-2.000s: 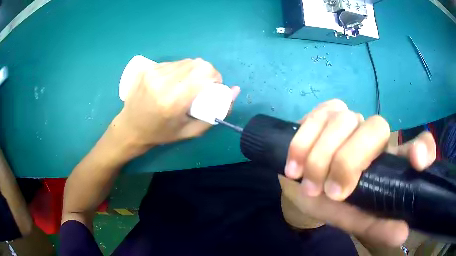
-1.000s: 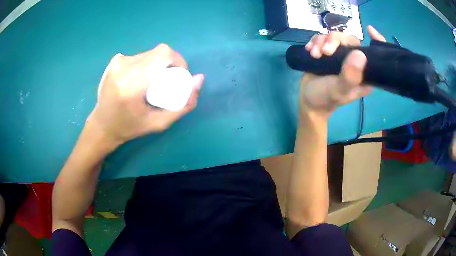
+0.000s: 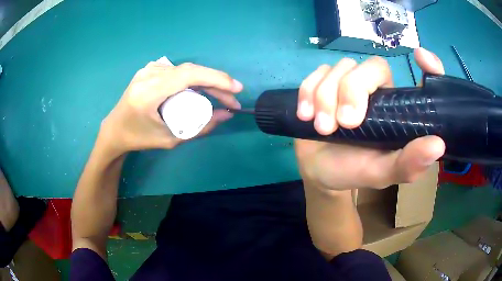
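Observation:
My left hand (image 3: 157, 104) is closed around a white handheld fan, whose oval handle end (image 3: 187, 114) points up toward me with a small hole near its lower edge. The fan's head is mostly hidden behind the hand. My right hand (image 3: 352, 121) grips the black ribbed electric screwdriver (image 3: 396, 118), which lies level and points left. The thin driver bit (image 3: 240, 111) ends near my left fingertips, a little right of the handle end and not visibly touching it. Whether a screw sits on the tip is too small to tell.
The screw feeder (image 3: 369, 27) stands at the back of the green mat (image 3: 236, 49). A thin dark tool (image 3: 463, 64) lies right of it. Cardboard boxes (image 3: 415, 203) are below the bench at right, a red stool or bin (image 3: 52, 230) at lower left. Another person's arm shows at the left edge.
The screwdriver went from the handle end to near the feeder, and is now back left beside the fan. The left hand moved left from its first position and now shows its fingers extended toward the bit.

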